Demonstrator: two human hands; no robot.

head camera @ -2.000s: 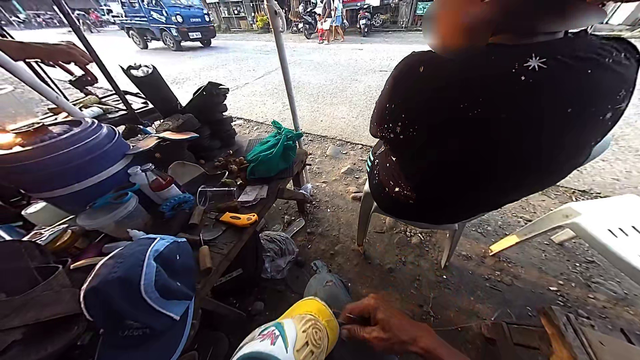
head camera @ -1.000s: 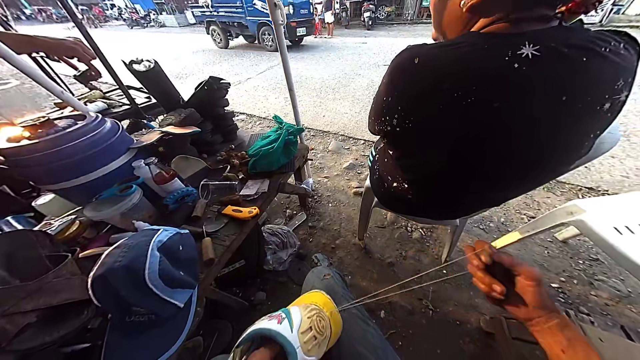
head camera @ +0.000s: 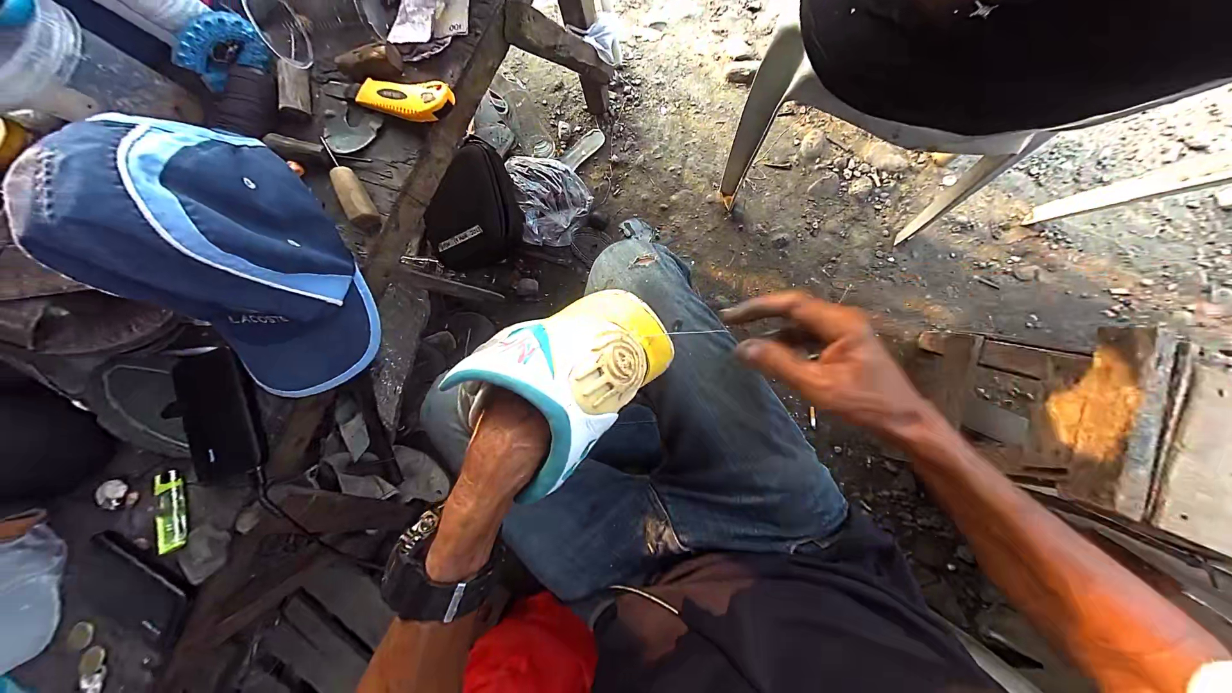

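Observation:
A white, teal and yellow shoe, its yellow end pointing up and right, lies over the jeans-clad legs. My left hand is pushed inside its opening, so the fingers are hidden. A thin pale thread runs from the yellow end toward my right hand, which is held just right of the shoe with thumb and forefinger apart. Whether those fingers hold the thread cannot be told. Left of the shoe are a blue cap, a wooden-handled awl and a yellow utility knife.
A rough wooden bench stands at the left. Below it are a black zipped case and a clear plastic bag. A green lighter lies lower left. A person in black sits on a plastic chair. Wooden boards lie at the right.
My right hand has come back from the far right to near the shoe, and the long stretch of thread between them is now short. The view has tilted downward.

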